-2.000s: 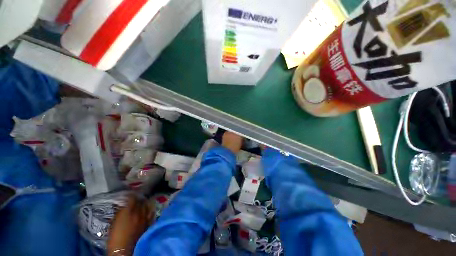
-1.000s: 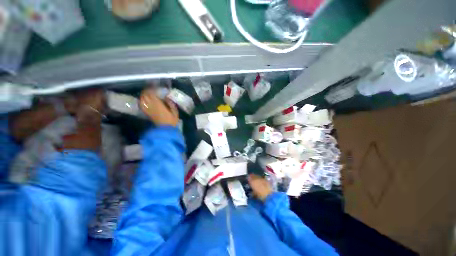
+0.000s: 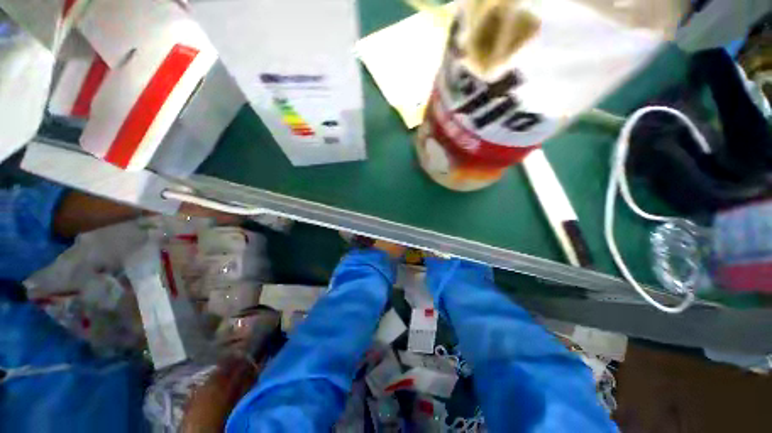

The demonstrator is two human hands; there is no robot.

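My two blue-sleeved arms reach forward under the metal-edged shelf. My left hand [image 3: 388, 247] shows only as a small strip of skin at the shelf edge; its fingers are hidden. My right hand is hidden behind the shelf edge; only its sleeve shows. A small white unit box [image 3: 422, 328] with a red mark lies between my forearms. More small boxes [image 3: 427, 380] with red bands lie nearer me, with thin white cords [image 3: 464, 421] beside them.
The green shelf [image 3: 372, 193] holds a printed carton [image 3: 315, 110], a drink cup [image 3: 474, 127], a slim white tool [image 3: 554, 207] and a white cable loop [image 3: 611, 211]. At left are a neighbouring worker's hand [image 3: 218, 396] and bagged units [image 3: 102, 262]. A brown carton [image 3: 686, 380] stands lower right.
The view has swung back left and up from the boxes and heaped cords. My left hand has left the boxes at the left; both hands now reach forward under the shelf.
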